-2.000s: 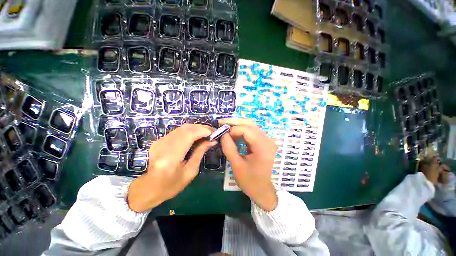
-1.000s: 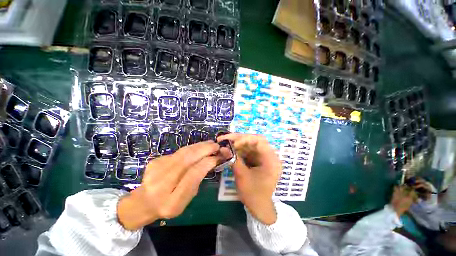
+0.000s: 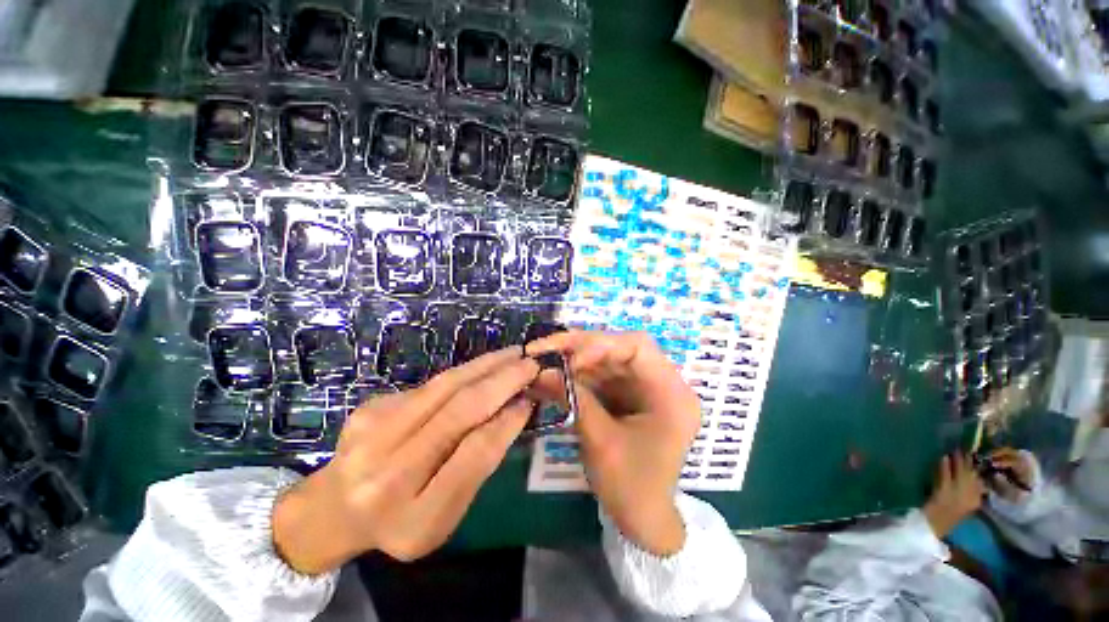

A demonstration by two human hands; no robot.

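Note:
A black rounded-square watch case frame with a shiny rim [image 3: 556,401] is held between my two hands, tilted, over the lower right corner of the main blister tray [image 3: 170,243]. My left hand [image 3: 420,456] grips its left side with the fingers laid over it. My right hand [image 3: 632,425] holds its right and top edge between thumb and forefinger. The fingers hide part of the frame, and I cannot tell whether a small sticker is on it. The main tray holds rows of similar frames. The white sticker sheet [image 3: 726,419], with blue bits and dark strips, lies partly under my right hand.
A stack of blister trays [image 3: 73,365] is at the left. A far tray [image 3: 851,134] lies by cardboard [image 3: 739,49], with a yellow strip [image 3: 839,275] below it. Another tray [image 3: 1000,310] is at the right, near another person's hands [image 3: 979,486]. A white block [image 3: 55,49] is upper left.
The frame has turned from nearly edge-on to showing its open centre. My left hand's fingers now lie over it, and both hands sit slightly lower in view. The other person's hands have shifted.

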